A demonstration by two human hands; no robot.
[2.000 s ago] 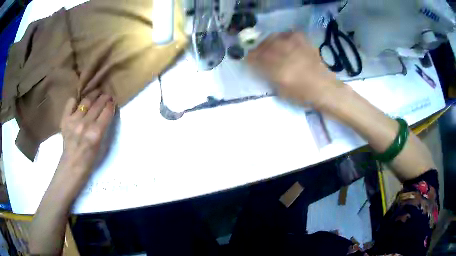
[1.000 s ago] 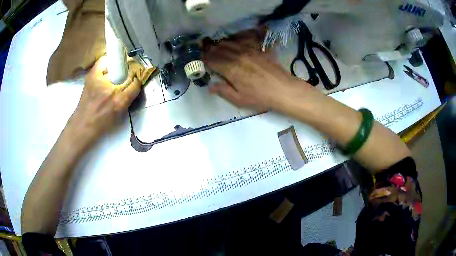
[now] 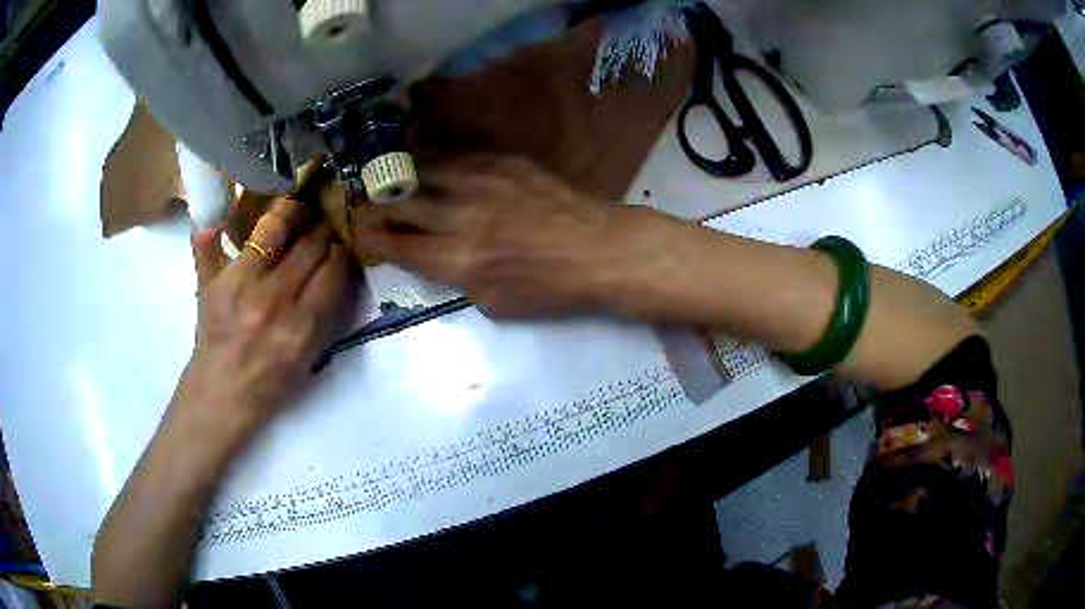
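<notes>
The brown cloth garment (image 3: 559, 113) lies under the white sewing machine head (image 3: 476, 30), with a smaller part showing to the left. My left hand (image 3: 268, 297), with a ring, holds the cloth edge just in front of the presser foot area. My right hand (image 3: 500, 238), slightly blurred, is on the cloth right of the needle area, below the cream tension dial (image 3: 389, 176). Its fingertips grip the cloth edge. The needle and presser foot are mostly hidden by the head and my fingers.
Black-handled shears (image 3: 747, 119) lie on the machine bed beside pale loose threads (image 3: 643, 45). Small snips (image 3: 1005, 135) lie at the far right. A small pale template (image 3: 692, 363) lies on the ruler scale (image 3: 500, 438) near the table's front edge. Brown scraps lie below.
The cloth now spreads right under the machine head, where it was mostly at the left before. My right hand moved left and down onto it. My left hand is slightly lower.
</notes>
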